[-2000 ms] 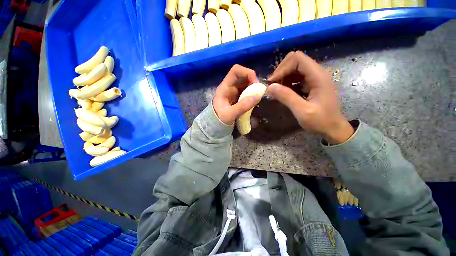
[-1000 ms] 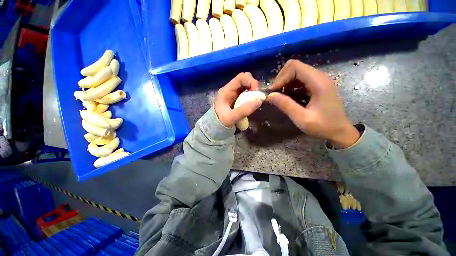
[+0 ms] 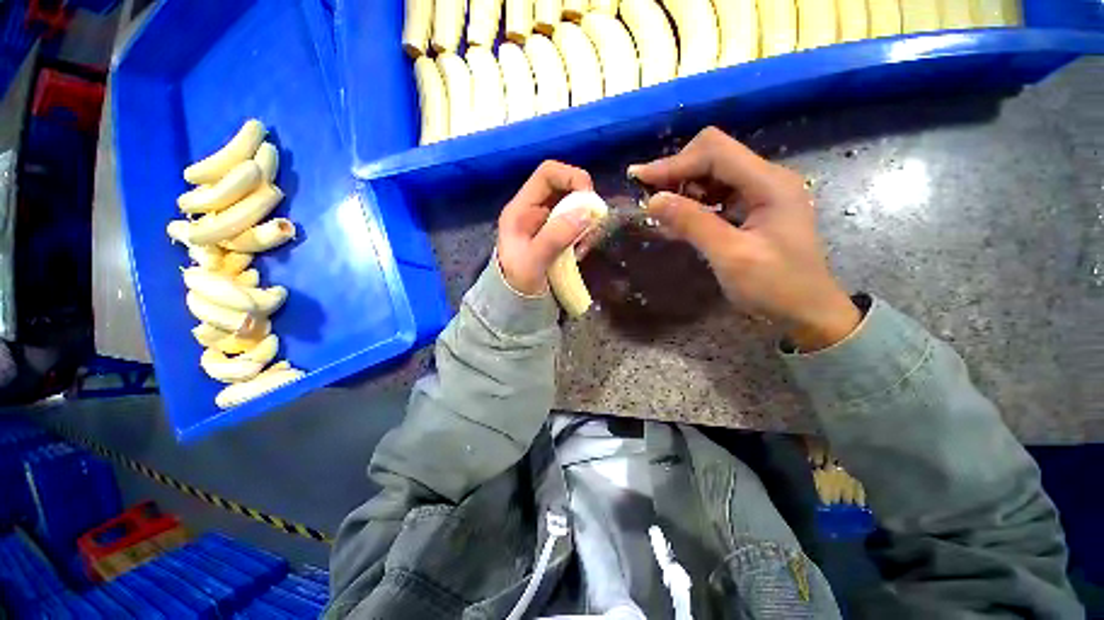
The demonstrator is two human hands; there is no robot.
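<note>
My left hand (image 3: 533, 230) holds a pale yellow banana piece (image 3: 567, 277) over the table, its rounded end up between thumb and fingers and its other end pointing down. My right hand (image 3: 751, 236) is just to the right, apart from the piece, with thumb and fingers pinched around a small dark tool (image 3: 638, 188), likely snips, mostly hidden by the fingers. Small crumbs lie on the speckled table (image 3: 726, 375) below the hands.
A blue tray (image 3: 726, 82) at the far side holds banana pieces (image 3: 581, 61) in rows. A blue tray (image 3: 327, 273) at left holds a loose heap of banana pieces (image 3: 230, 218). Stacked blue crates (image 3: 230, 575) and a red crate (image 3: 133, 533) show at lower left.
The hands have moved apart. My left hand has shifted left with the banana piece, which is now turned so more of its length shows. The small tool is now clear of the piece.
</note>
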